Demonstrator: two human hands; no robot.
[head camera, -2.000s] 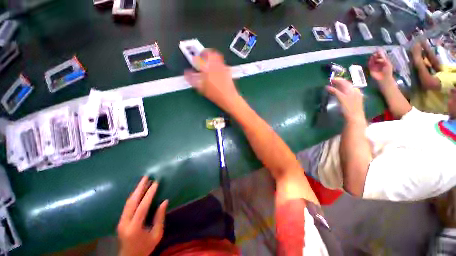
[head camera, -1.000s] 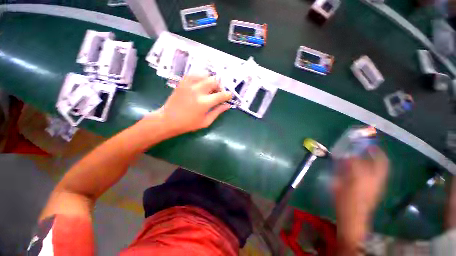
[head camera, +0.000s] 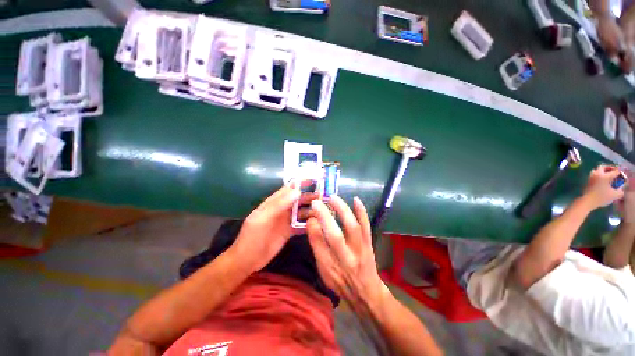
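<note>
A white face frame (head camera: 290, 154) is upright in front of me at the bench's near edge, gripped by my left hand (head camera: 268, 226). A housing (head camera: 331, 179) with a blue part shows just behind and right of the frame, partly hidden by it. My right hand (head camera: 343, 243) is at the housing's lower end with its fingers spread; whether it grips the housing is hard to tell. A mallet (head camera: 398, 179) with one yellow-green face lies to the right of my hands, its dark handle towards me.
Stacked white frames (head camera: 198, 59) lie at the back left, with more piles (head camera: 69, 76) at the far left. Housings (head camera: 402, 26) lie beyond the pale strip (head camera: 445, 85). At right are another mallet (head camera: 546, 182), a co-worker's arm (head camera: 557, 236) and a red stool (head camera: 428, 278).
My left hand has come from the stacked frames to the front with a frame. My right hand has moved left past the mallet, and the housing is now beside the frame. The camera view has shifted.
</note>
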